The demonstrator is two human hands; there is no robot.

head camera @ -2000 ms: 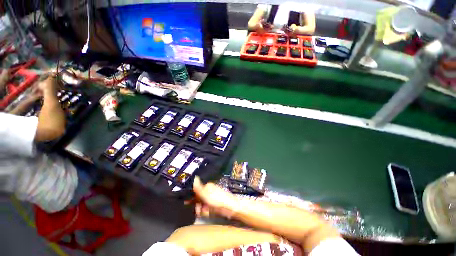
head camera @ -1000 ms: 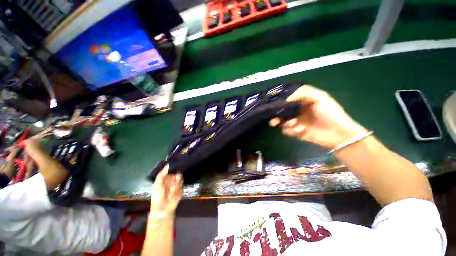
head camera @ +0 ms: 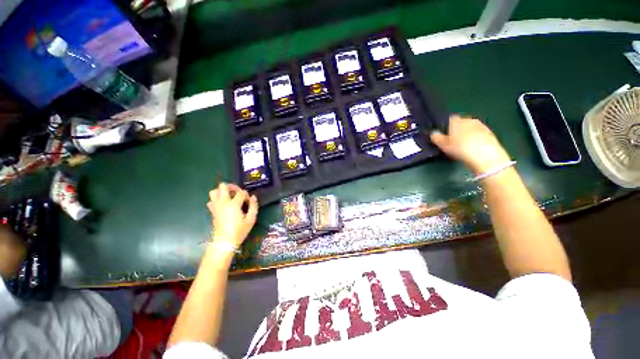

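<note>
A black foam phone tray (head camera: 319, 106) lies flat across the green bench and its white dividing strip. It holds two rows of closed black phones with white labels and gold emblems, such as the phone (head camera: 328, 134). My left hand (head camera: 234, 212) is at the tray's near left corner, fingers curled. My right hand (head camera: 471, 144) is at the near right corner, its fingertips touching the edge. Whether either hand grips the tray is hard to tell. Small paired dark blocks (head camera: 296, 213) with brown faces lie just below the tray.
A white-framed smartphone (head camera: 550, 129) and a round beige fan (head camera: 617, 137) are at the right. A water bottle (head camera: 100, 76) stands by the monitor (head camera: 67, 52). A white and red tool (head camera: 68, 195) and another dark tray (head camera: 29, 245) with a person beside it are at the left.
The tray was lifted and tilted in both hands a second ago; now it lies flat, farther back and to the right of its first place. The view has shifted too.
</note>
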